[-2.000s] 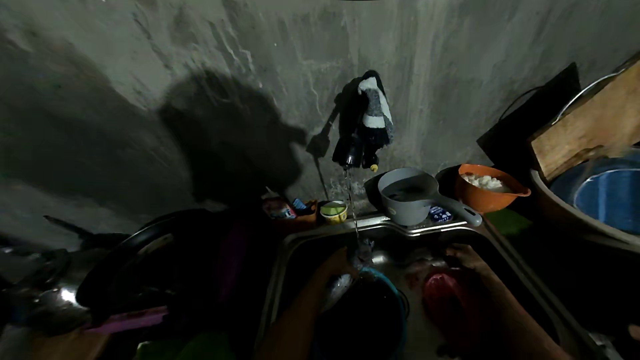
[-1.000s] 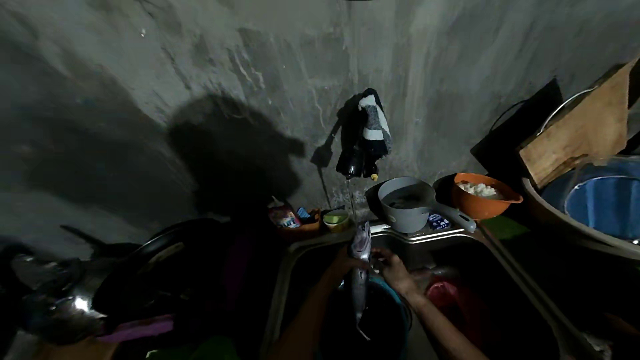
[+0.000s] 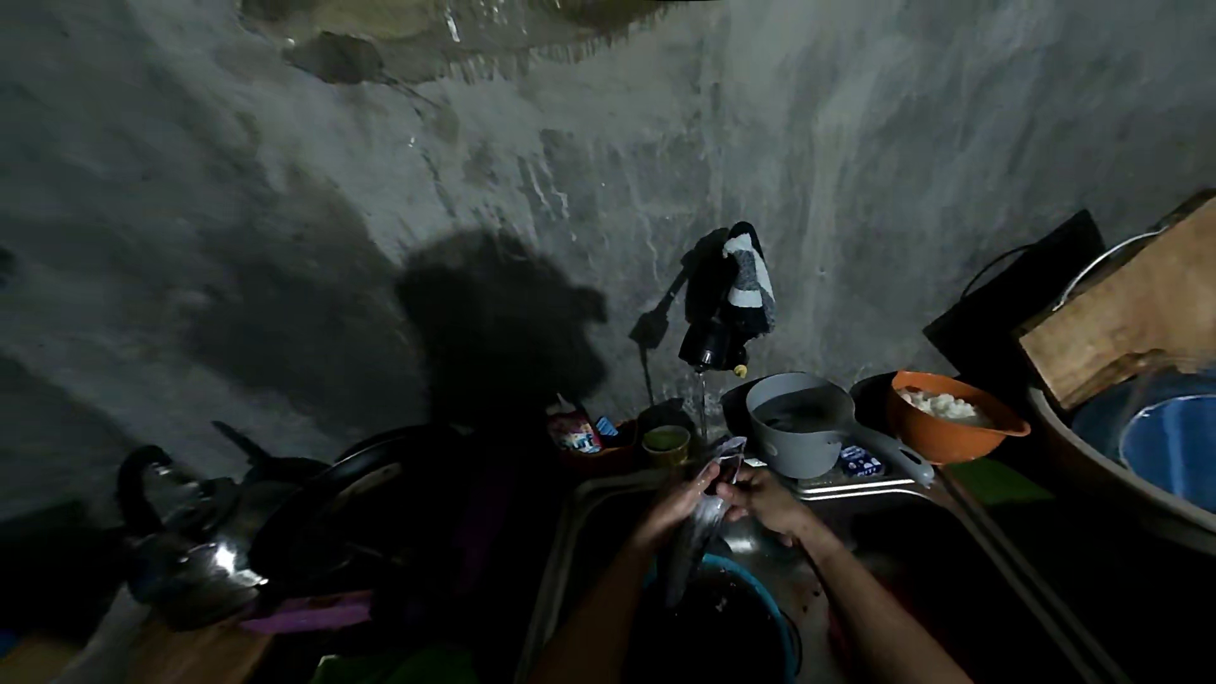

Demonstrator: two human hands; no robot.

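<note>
A silvery fish (image 3: 698, 532) hangs head up over a dark basin with a blue rim (image 3: 746, 573) inside the metal sink. Around its upper body is my left hand (image 3: 676, 503). From the other side, my right hand (image 3: 768, 499) has its fingers on the fish near the head. A thin stream of water (image 3: 703, 404) falls onto it from a black tap (image 3: 708, 344) with a striped cloth (image 3: 748, 275) over it. The basin's contents are too dark to make out.
Behind the sink rim (image 3: 860, 489) are a grey saucepan (image 3: 806, 456), an orange bowl (image 3: 950, 442) of white food and a small yellow cup (image 3: 666, 446). A kettle (image 3: 195, 570) and pans stand left. A wooden board (image 3: 1130, 309) leans right over a large tub.
Two seconds ago my right hand was over at a red thing in the sink; now it is on the fish. Since one second ago, both hands have brought the fish up under the running water.
</note>
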